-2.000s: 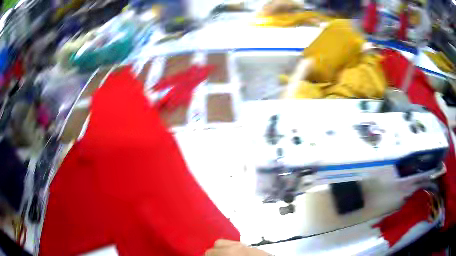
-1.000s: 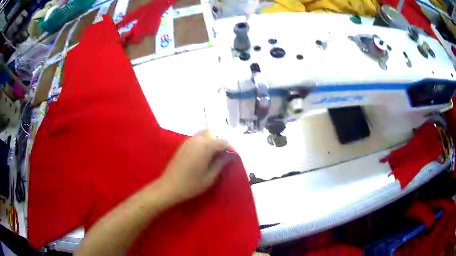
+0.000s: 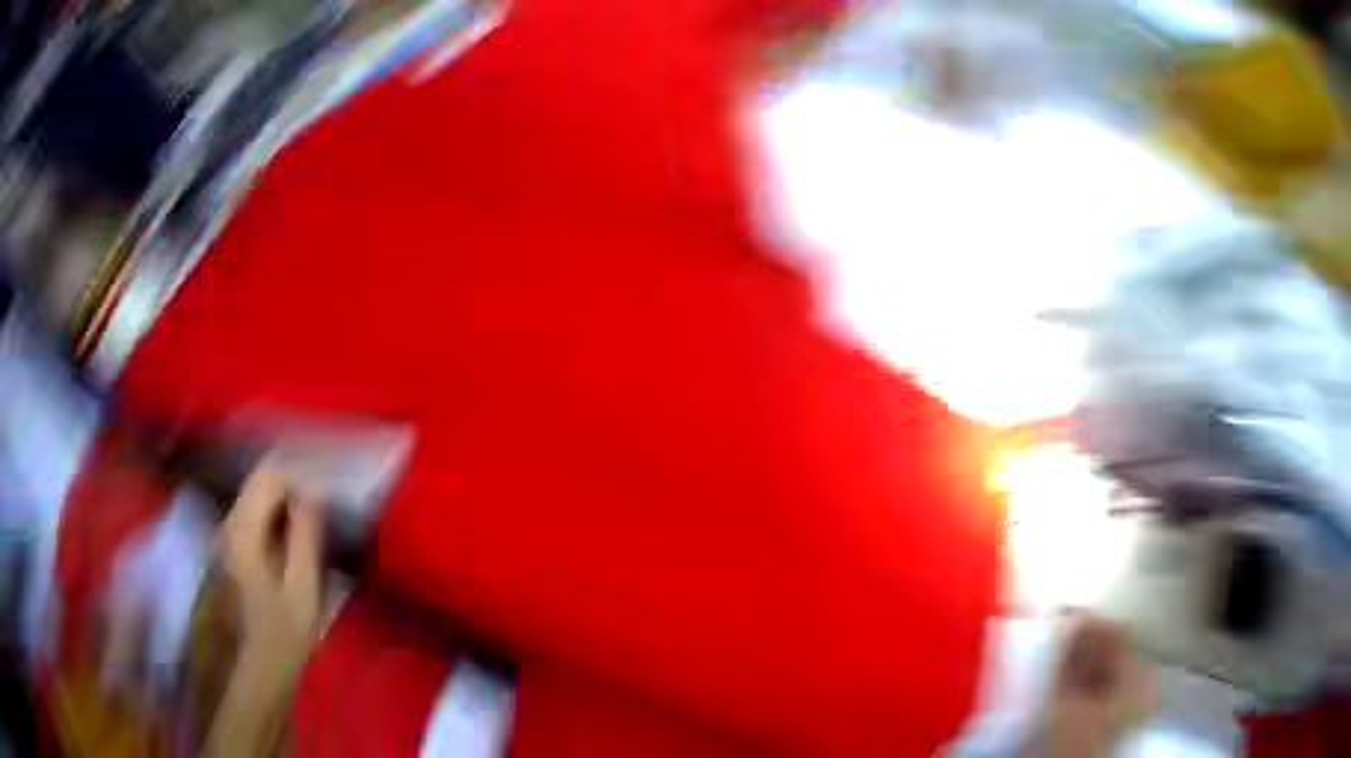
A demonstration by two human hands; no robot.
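Observation:
The whole view is blurred. A large red fabric panel [image 3: 593, 341] covers the middle of the white table and reaches the bright lamp glow [image 3: 1059, 518] at the needle area. My left hand [image 3: 274, 541] is at the table's front edge on the left, fingers up, beside the panel's edge; whether it grips anything cannot be told. My right hand [image 3: 1096, 674] is a blurred shape at the lower right, just below the glow, right of the panel; its fingers and any hold are unclear.
The blurred sewing machine head [image 3: 1259, 356] is at the right, with a small black rectangle [image 3: 1249, 584] below it. Yellow cloth [image 3: 1259, 111] is at the upper right. More red cloth [image 3: 363, 689] hangs below the table's front edge.
The view has swung left and down. The panel now spreads across the middle up to the machine. The lamp glow has appeared. Both hands now show apart, one at each side of the panel.

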